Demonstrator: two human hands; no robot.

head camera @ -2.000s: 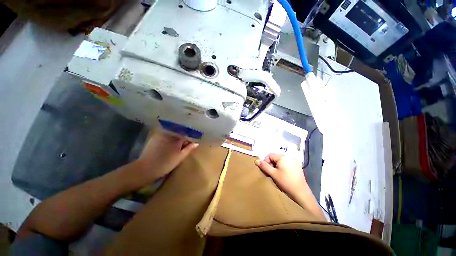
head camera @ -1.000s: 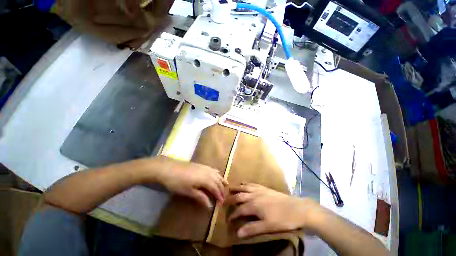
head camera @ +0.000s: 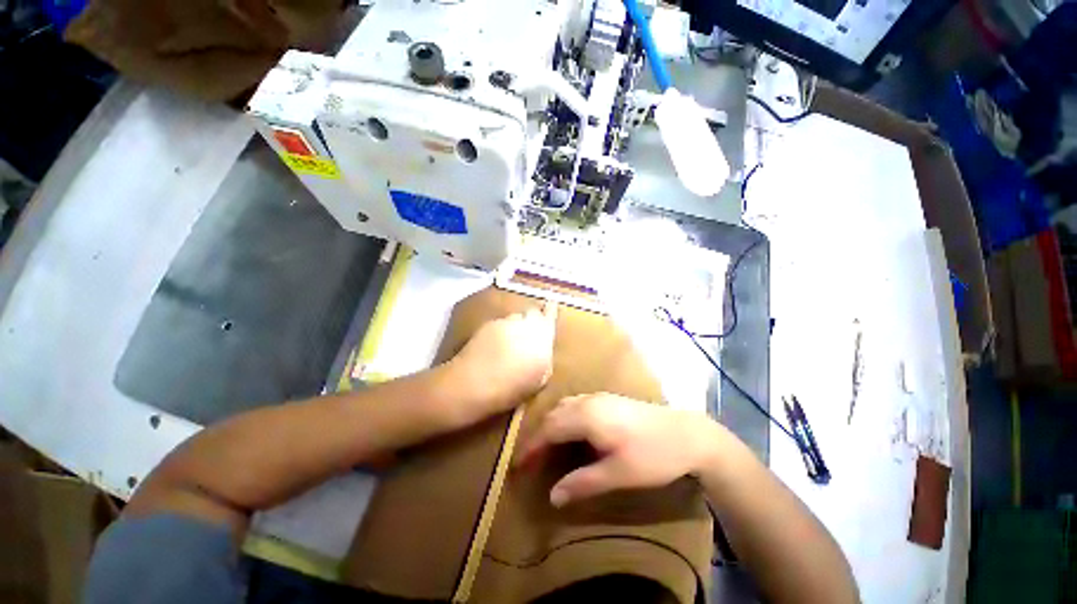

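The brown bag body (head camera: pixel 591 507) lies flat from the bottom edge up to the pale clamp frame (head camera: pixel 549 281), whose slot shows brown material. The paler binding tape (head camera: pixel 490 511) runs down its middle. My left hand (head camera: pixel 506 354) lies on the bag body at the tape's upper part, fingers bent, close to the frame; its fingertips are partly hidden. My right hand (head camera: pixel 602 439) rests on the bag body right of the tape, fingers curled and apart. The white sewing machine head (head camera: pixel 413 153) stands above the frame. A thin dark curved seam line crosses the bag body low down.
Thread snips (head camera: pixel 807 439), a thin slim tool (head camera: pixel 855 372) and a red-brown patch (head camera: pixel 929 501) lie on the table at right. Dark thread (head camera: pixel 732 383) runs to the snips. A brown heap (head camera: pixel 201 41) is at back left. A control screen (head camera: pixel 827 24) stands behind.
Since one second ago, my left hand has moved up along the tape toward the frame. My right hand has shifted slightly upward. Earlier, both hands were at the bag's upper edge by the machine head.
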